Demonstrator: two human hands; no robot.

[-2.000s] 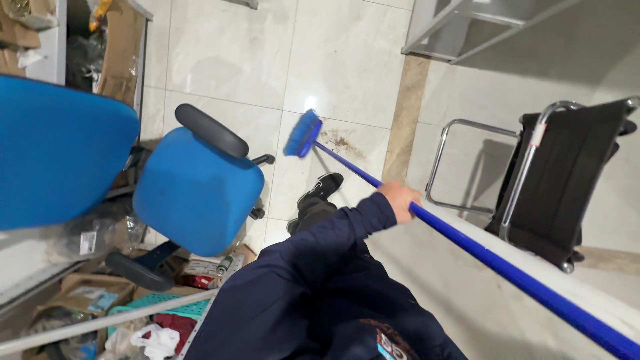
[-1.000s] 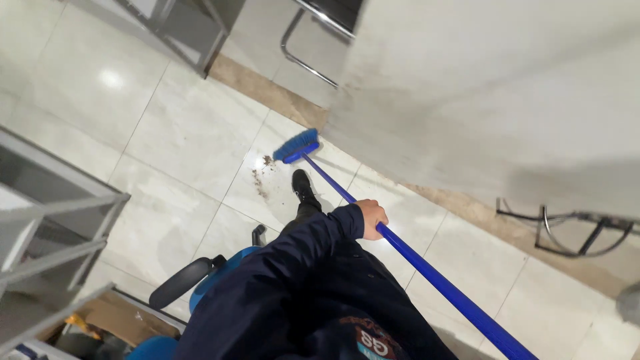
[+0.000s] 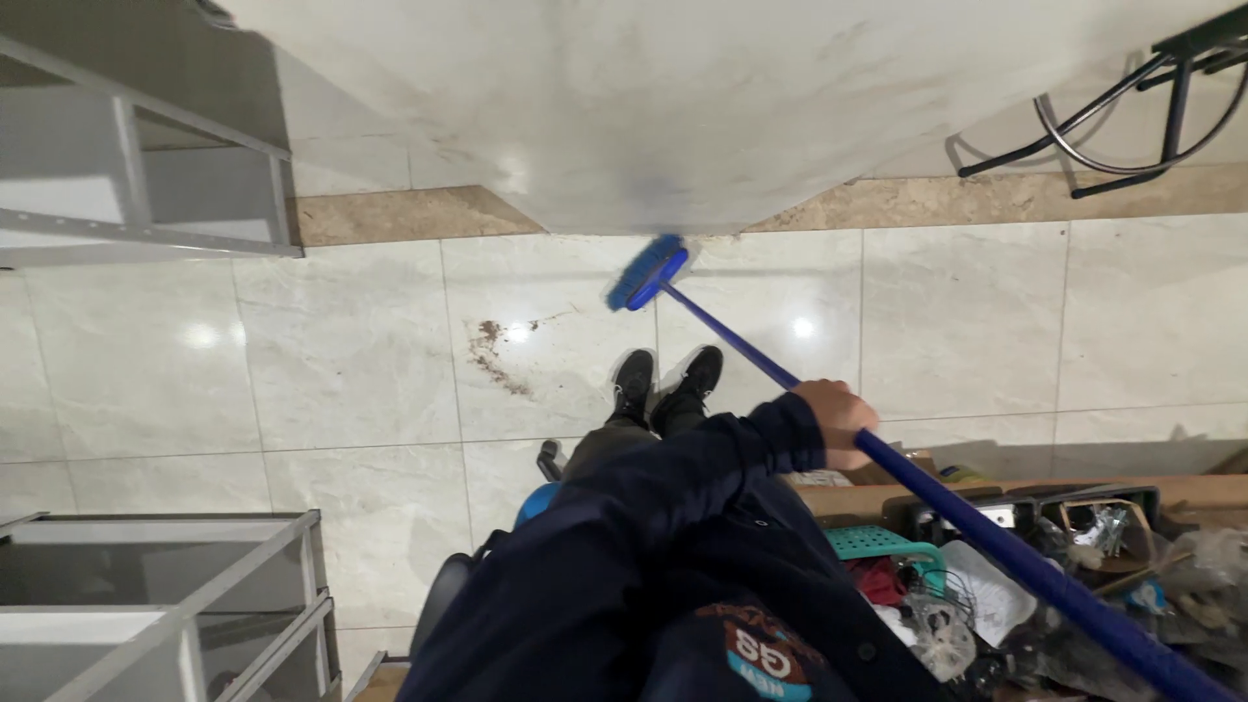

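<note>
My left hand (image 3: 837, 423) is closed around the blue handle of a push broom (image 3: 726, 336); the dark sleeve reaches across my body from the left. The handle runs from the lower right corner up to the broom head (image 3: 651, 273), whose blue bristles point left, near the brown stone strip. Left of the broom head, a curved trail of brown dirt (image 3: 495, 356) lies on the glossy floor tiles. My two dark shoes (image 3: 636, 375) stand just below the broom head. My right hand is out of view.
A large pale surface (image 3: 643, 107) fills the top middle. Grey metal shelving stands at upper left (image 3: 127, 166) and lower left (image 3: 185, 604). Black chair legs (image 3: 1121, 136) are at upper right. A teal plastic basket (image 3: 868, 543) lies among bags and clutter at lower right. Behind me is a blue chair (image 3: 538, 501).
The view has turned a lot. The broom head was beside the dirt one second ago and is now apart from it, to its right. My left hand has kept its hold on the handle.
</note>
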